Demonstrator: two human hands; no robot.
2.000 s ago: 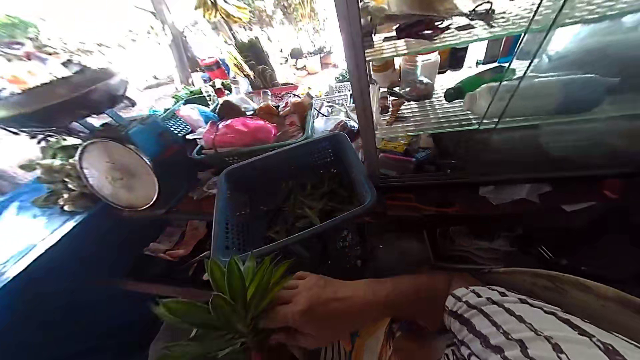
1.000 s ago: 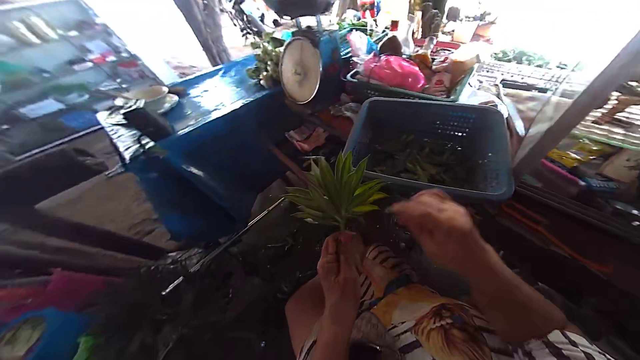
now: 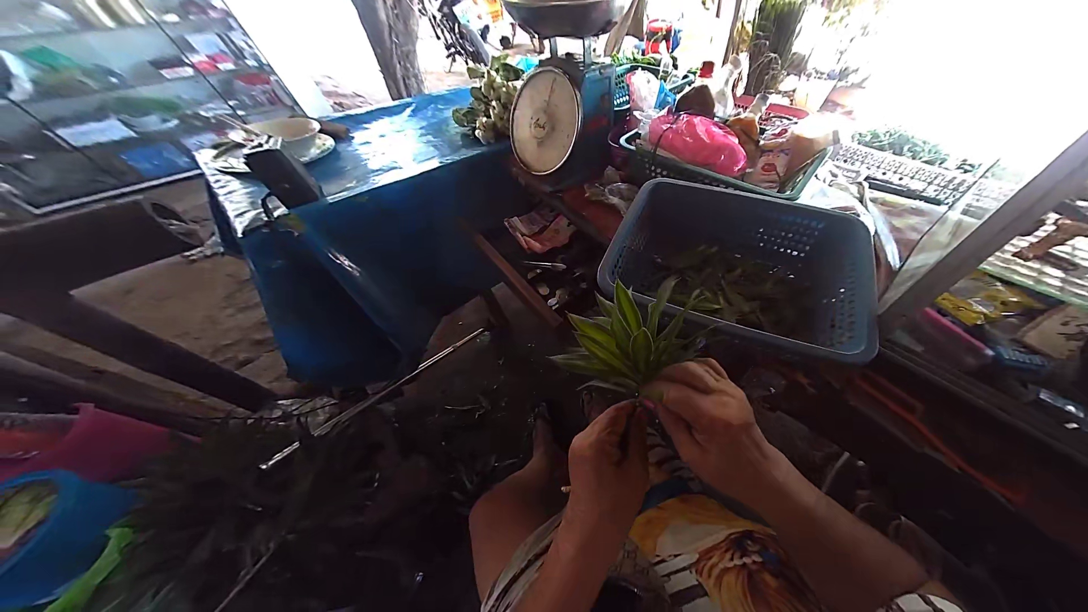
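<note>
A bunch of long, pointed green leaves with pale edges (image 3: pixel 631 336) stands upright above my lap. Its base is pinched in my left hand (image 3: pixel 608 455), whose fingers are closed around the stems. Just to the right, my right hand (image 3: pixel 701 412) has its fingertips at the same base, touching or nearly touching the left fingers; whether they grip a leaf or a tie is hidden. Behind the bunch sits a grey-blue plastic basket (image 3: pixel 739 336) with loose green leaves (image 3: pixel 731 285) in its bottom.
A dial scale (image 3: pixel 546 121) stands at the end of a blue-covered table (image 3: pixel 374 183), beside a leafy bundle (image 3: pixel 491 98). A bowl (image 3: pixel 285 136) rests farther left. Behind the basket, a green crate (image 3: pixel 722 180) holds a pink bag (image 3: pixel 697 143). Lower left are a blue basin (image 3: pixel 68 544) and a thin rod (image 3: pixel 374 398).
My right hand, raised apart from the bunch one second ago, has come in to its base beside the left hand. The view has swung left since two seconds ago.
</note>
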